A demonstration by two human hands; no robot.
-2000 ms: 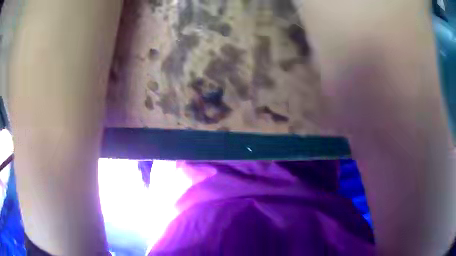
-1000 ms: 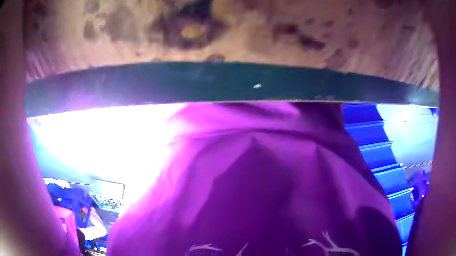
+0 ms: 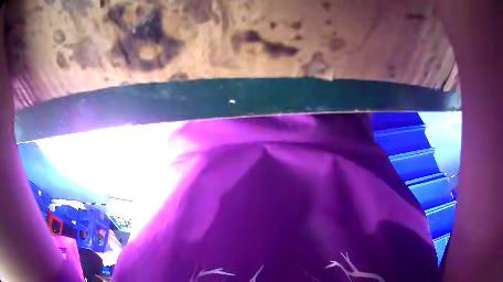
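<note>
The brown cardboard mat [image 3: 220, 60] lies across the top of the view, with dark stains and a ring-shaped spot left of centre. The dark green bench edge [image 3: 265, 98] runs below it, with a small white fleck on it. Neither of my hands is in view. Only blurred parts of my arms show at the left and right rims. What my hands hold is hidden.
My purple garment [image 3: 276, 204] fills the lower middle, below the bench edge. Blue ribbed plastic [image 3: 416, 171] stands at the right. Blue crates [image 3: 91, 228] and a pink item [image 3: 69, 256] show at the lower left, beside strong glare.
The view has tilted further down from the mat to my garment, then shifted slightly. The stains have moved left in the picture since a second ago. My arms have moved to the rims.
</note>
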